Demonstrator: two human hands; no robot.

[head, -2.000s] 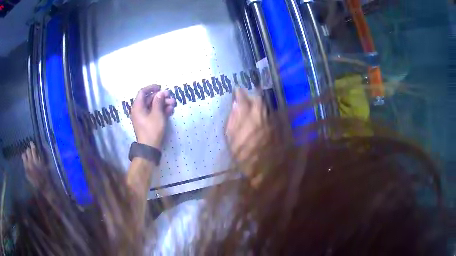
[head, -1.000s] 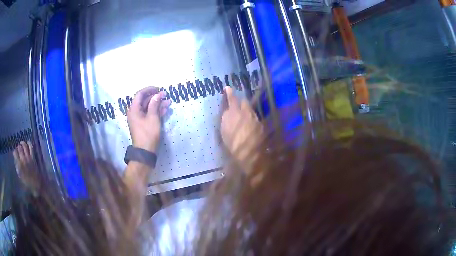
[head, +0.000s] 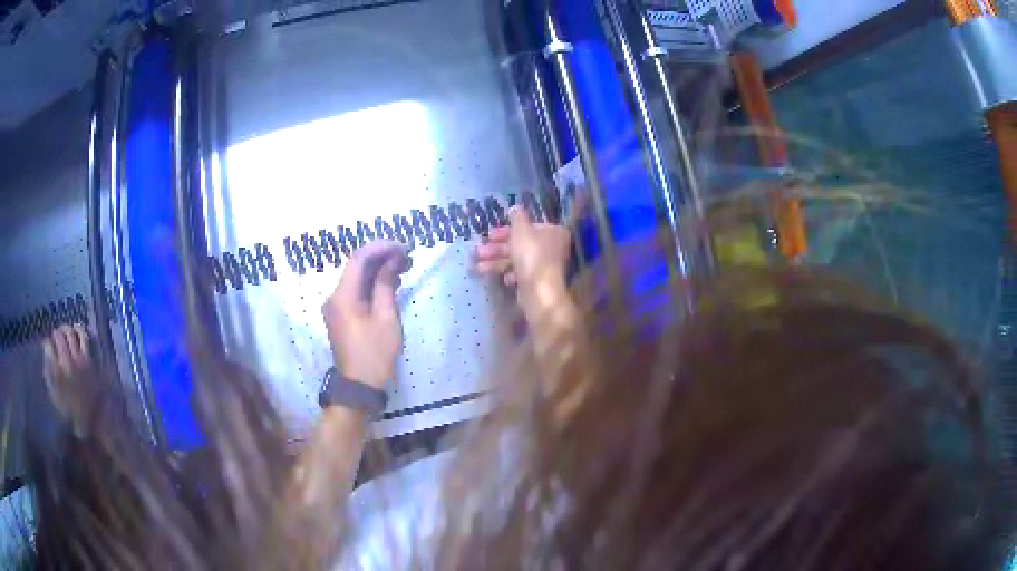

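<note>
A row of small dark link-shaped parts (head: 435,226) runs across the silver perforated bed (head: 446,335). My left hand (head: 366,307), with a dark wristband, is over the bed with its curled fingertips at the row's lower edge. My right hand (head: 535,259) is farther right, its fingers bent leftward and fingertips at or just below the row. Both hands are blurred, and whether either pinches a small part cannot be told. A small gap parts the left end of the row from the rest.
Blue rollers (head: 156,223) stand left and right of the bed beside chrome rods. Another person's hand (head: 69,355) is at a dark row on the far left. An orange post (head: 767,145) and yellow cloth (head: 742,251) lie right. Hair covers the lower view.
The view has shifted. My left hand has moved right along the row, leaving the parts it covered visible. My right hand has turned, its fingers now bent towards the left.
</note>
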